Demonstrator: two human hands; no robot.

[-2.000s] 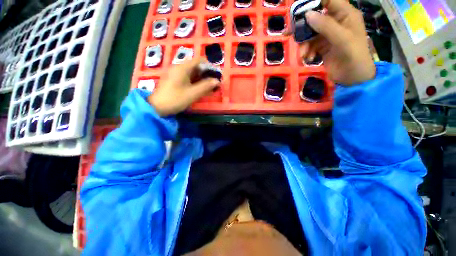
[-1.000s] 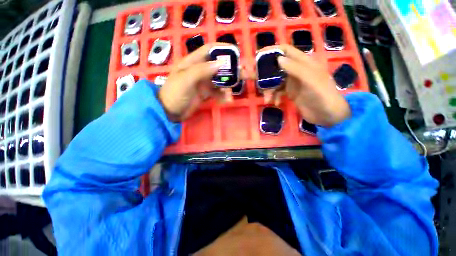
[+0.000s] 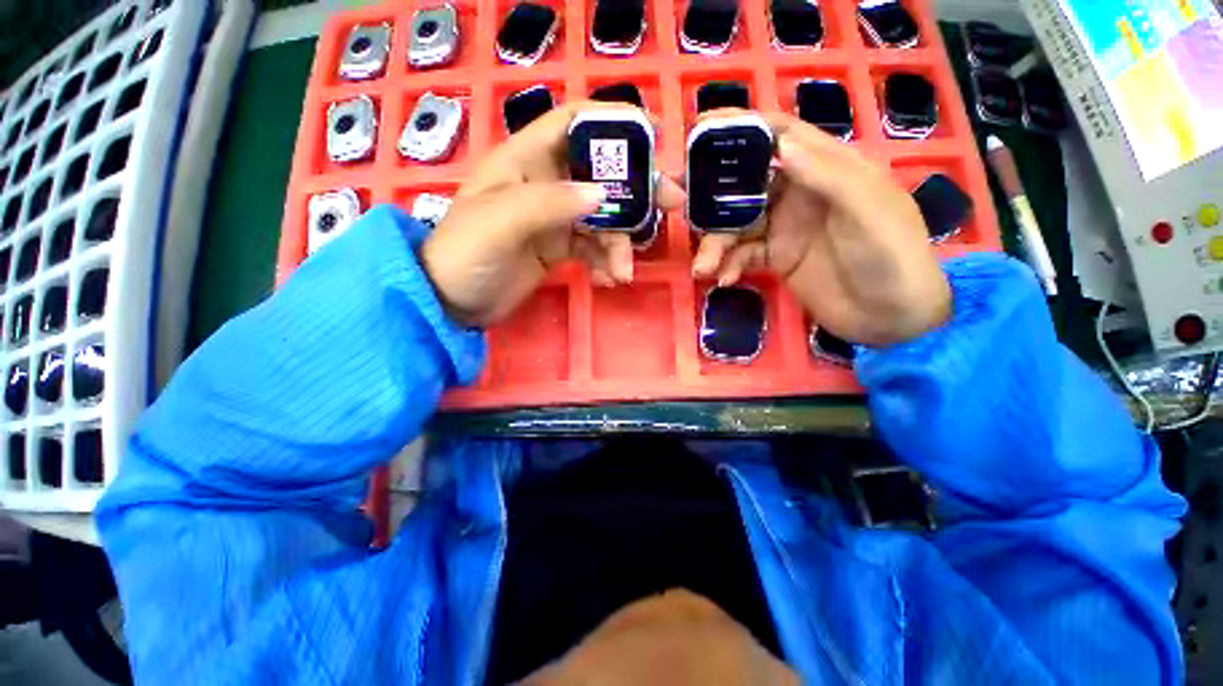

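Observation:
My left hand [image 3: 516,221] holds a watch unit [image 3: 612,168] upright, its screen showing a white QR code with a green patch below; my thumb is at its lower left edge. My right hand [image 3: 858,228] holds a second watch unit [image 3: 728,172], its black screen showing faint rows of text and a white line. The two units are side by side, slightly apart, above the red-orange tray [image 3: 644,389]. Part of another unit shows just behind the left one. Several tray units are black face up; several at the left lie with silver backs up.
A white tray [image 3: 128,288] full of black-faced units stands at left. At right are a pen [image 3: 1022,215], dark parts [image 3: 995,87] and a light boxed instrument [image 3: 1153,201] with coloured buttons. A white cable [image 3: 1116,355] runs below it.
Since two seconds ago both hands have come together over the tray, each with a unit. Since one second ago, the right unit's screen has changed to faint text rows.

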